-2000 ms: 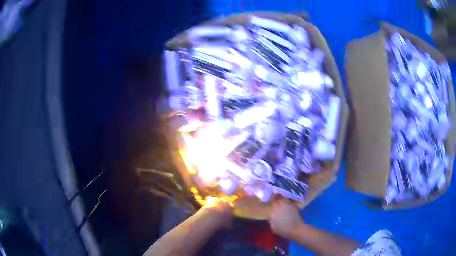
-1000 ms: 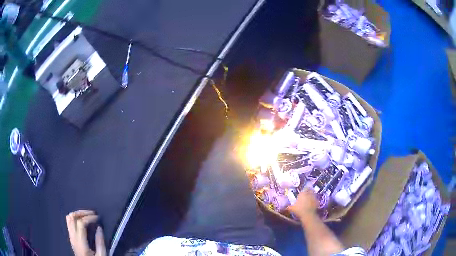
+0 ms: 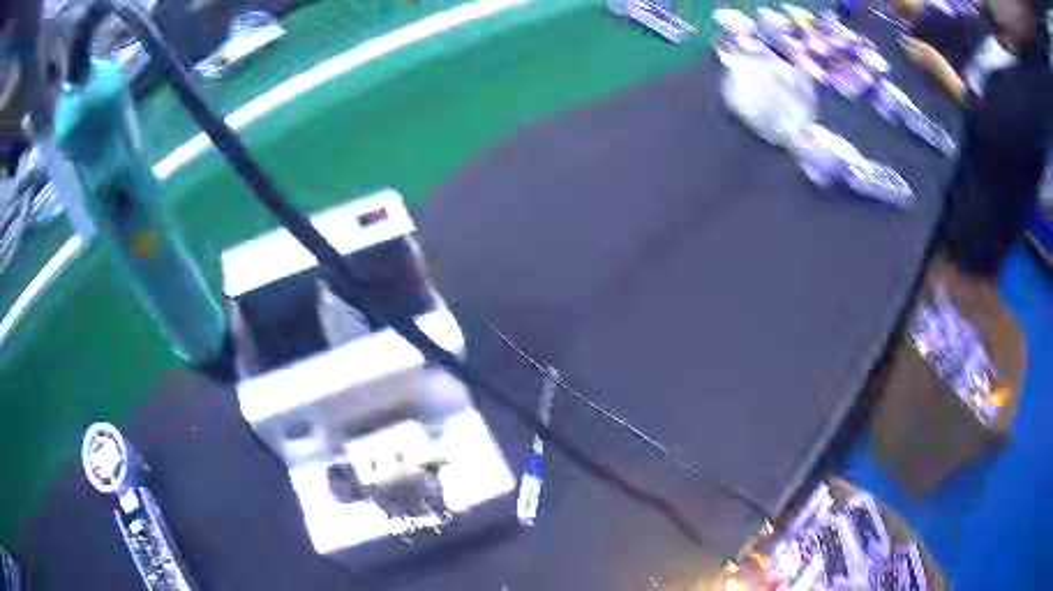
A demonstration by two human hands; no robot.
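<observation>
No hand of mine shows in the picture. A white and black screw feeder [image 3: 370,381] stands on the black mat in front of me, with a small metal mechanism at its front. A teal electric screwdriver [image 3: 139,219] hangs tilted to its left, with a black cord looping over the feeder. A handheld device [image 3: 144,531] with a round spoked head and dark board lies at the lower left, partly cut off by the edge. A thin tool with a blue and white handle [image 3: 530,479] lies right of the feeder.
More devices [image 3: 849,162] lie at the far right of the mat, some blurred. A person in dark clothes [image 3: 999,150] is at the upper right. Cartons heaped with devices stand below the table edge, one at right [image 3: 941,433], another cut off at the bottom. A green strip [image 3: 508,87] runs behind the mat.
The view has swung up and left from the carton to the table. Both hands have left the picture; my right hand was at the carton's devices and my left by the table edge.
</observation>
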